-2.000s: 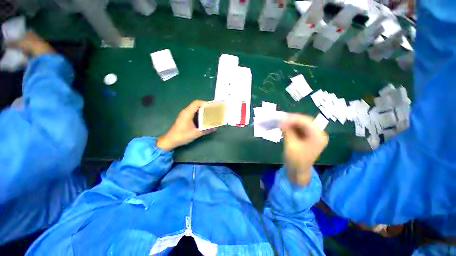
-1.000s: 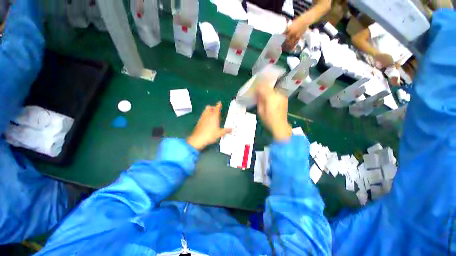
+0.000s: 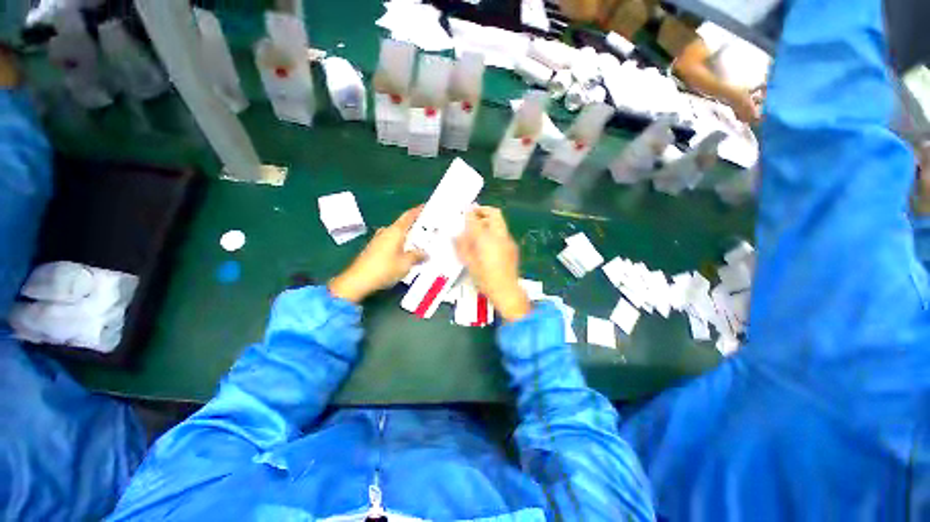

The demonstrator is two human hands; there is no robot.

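Note:
Two or more closed white cartons (image 3: pixel 454 186) lie between my hands, at least one tilted with its far end to the right. Two red blocks show at their near ends. My left hand (image 3: pixel 384 257) grips the cartons from the left side. My right hand (image 3: pixel 492 260) is on their right side, its fingertips blurred against the white. The overlap of the cartons under my fingers is partly hidden. Small white folded leaflets (image 3: pixel 602 331) lie in a spread pile to the right, some partly behind my right wrist.
Open standing cartons (image 3: pixel 425 107) line the far side, three close together. A small white stack (image 3: pixel 342 216) and white disc (image 3: pixel 233 241) lie left. A dark tray (image 3: pixel 163 245) holds white wrapped parts. A metal post (image 3: pixel 199 92) stands far left. Blue-sleeved people flank me.
The open carton is no longer in my left hand. My right hand has come back from the far carton row to the closed cartons. The cartons, straight before, now lie at angles.

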